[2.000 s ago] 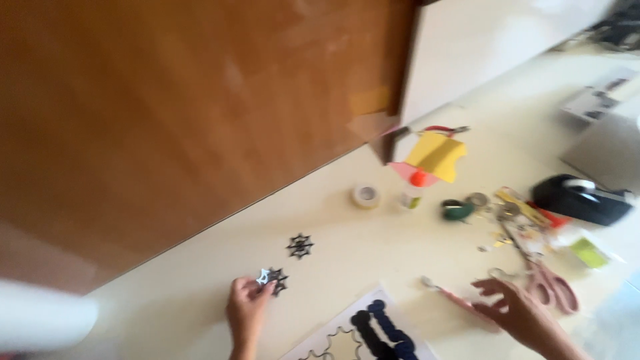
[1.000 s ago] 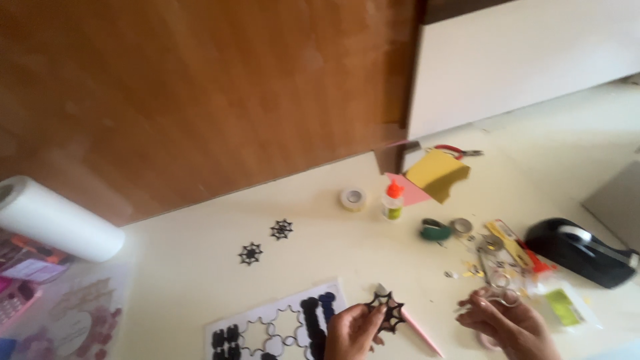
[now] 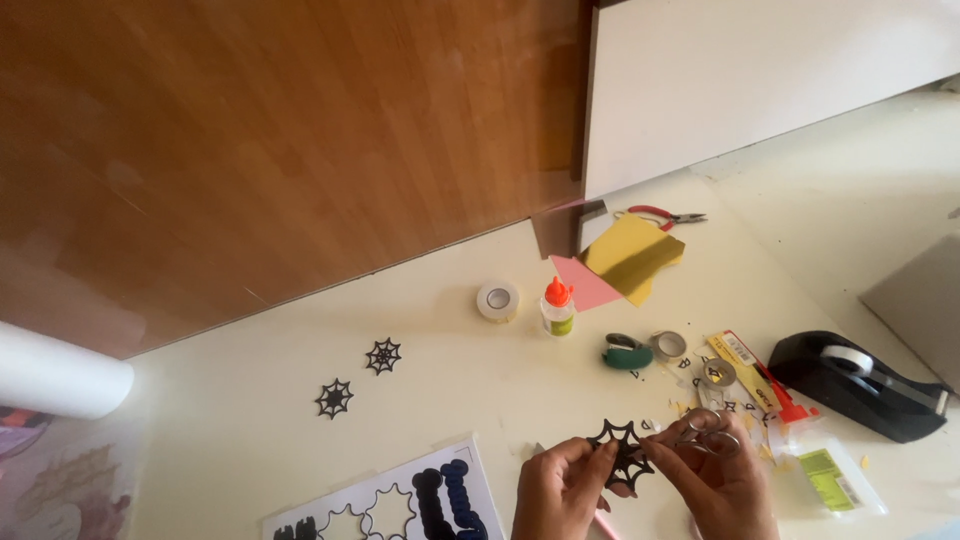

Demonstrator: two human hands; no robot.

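Note:
My left hand pinches a black spider-web cutout at its left side. At the cutout's right edge are the fingertips of my right hand, which also holds small metal scissors by the finger loops; their blades are largely hidden. Two smaller black web cutouts, one slightly above and right of the other, lie flat on the table. Below them a printed sheet carries black and dark blue shapes and web outlines. A pink tool lies partly under my left hand.
A tape roll, glue bottle, yellow paper, pink paper and red-handled pliers are toward the back. A green stapler, black tape dispenser and paper scraps stand right. A white roll is left.
Two seconds ago my left hand was at a small web cutout on the left; it moved right and took hold of the larger one. My right hand has come to that cutout's edge.

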